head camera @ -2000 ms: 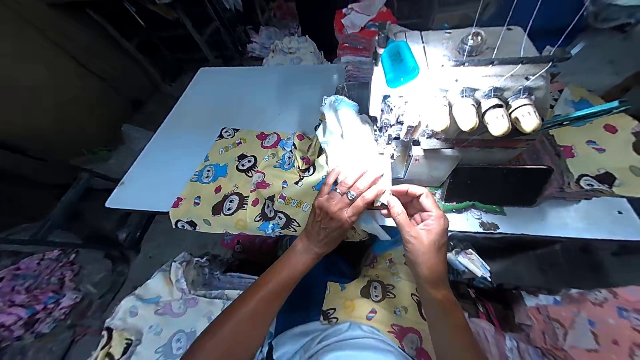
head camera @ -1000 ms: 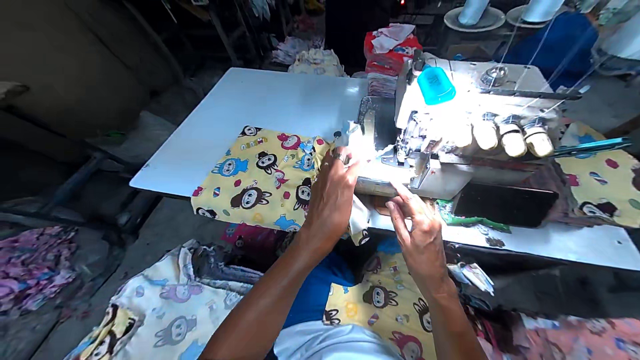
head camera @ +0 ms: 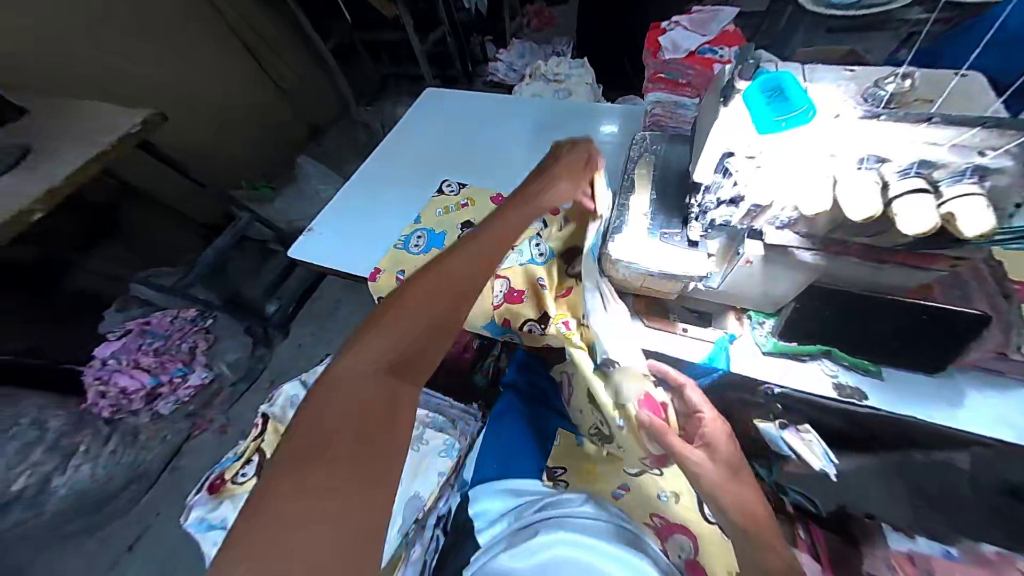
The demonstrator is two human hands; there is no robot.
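Observation:
My left hand (head camera: 570,174) is raised over the white table, left of the sewing machine's plate, its fingers closed on the upper end of a strip-like piece of printed fabric (head camera: 604,308). The fabric hangs down from it toward my lap. Lower down, my right hand (head camera: 692,420) grips the same fabric near the table's front edge. A yellow cloth with cartoon figures (head camera: 508,292) lies flat on the table under my left forearm. To the right stands the brightly lit sewing machine (head camera: 768,176) with several thread guides or tensioners; glare hides its needle area.
A blue plastic tray (head camera: 778,102) sits on the machine. A black phone (head camera: 884,328) lies on the right of the white table (head camera: 480,120). Folded red cloths (head camera: 692,68) are stacked behind. More printed cloth covers my lap, and pink scraps (head camera: 152,360) lie on the floor at left.
My left hand has moved up and away from me, beside the machine's plate, stretching the fabric. My right hand has come down toward my lap and now holds fabric.

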